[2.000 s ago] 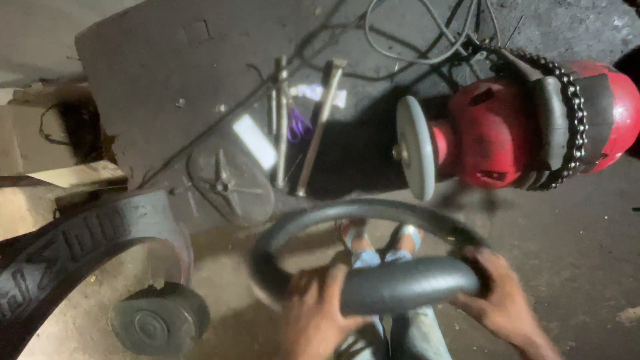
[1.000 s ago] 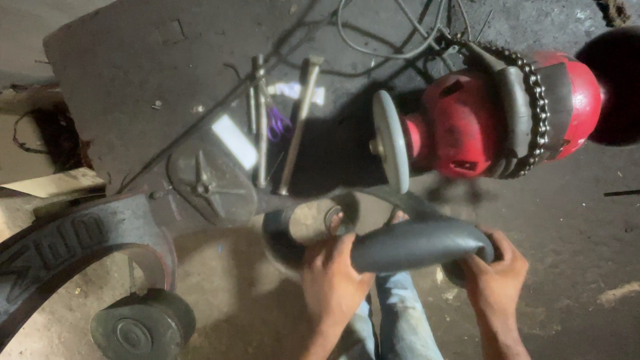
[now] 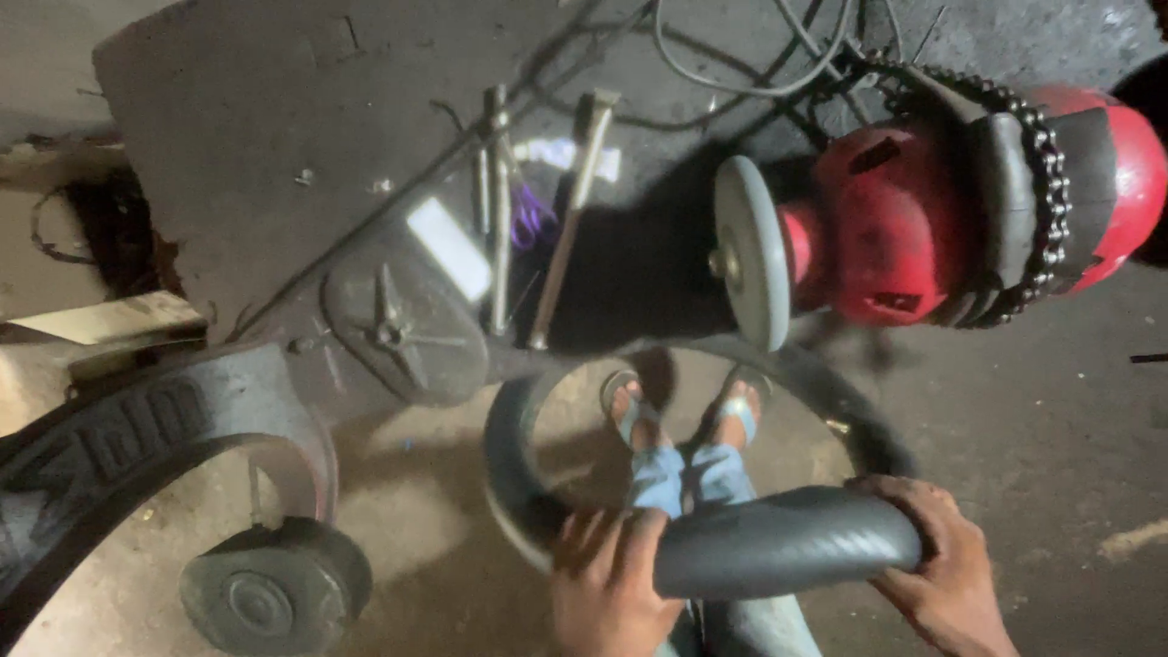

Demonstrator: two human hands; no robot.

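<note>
A black rubber inner tube, puffed up with air, forms a ring above my legs at the lower middle. My left hand grips its near side on the left, fingers over the rubber. Around the right end of that near side curls my right hand, with its fingertips partly hidden. The tube's far side passes close to a grey grinding wheel on a red motor housing. Whether tube and wheel touch, I cannot tell.
A roller chain wraps the red housing. Metal bars, purple-handled scissors and a white block lie on the dark bench. Left stand a curved cast-iron arm and a round metal part. A cable loops behind.
The tube has turned in my hands, and its ring now shows wider open over my feet than one second ago. Both hands remain on it.
</note>
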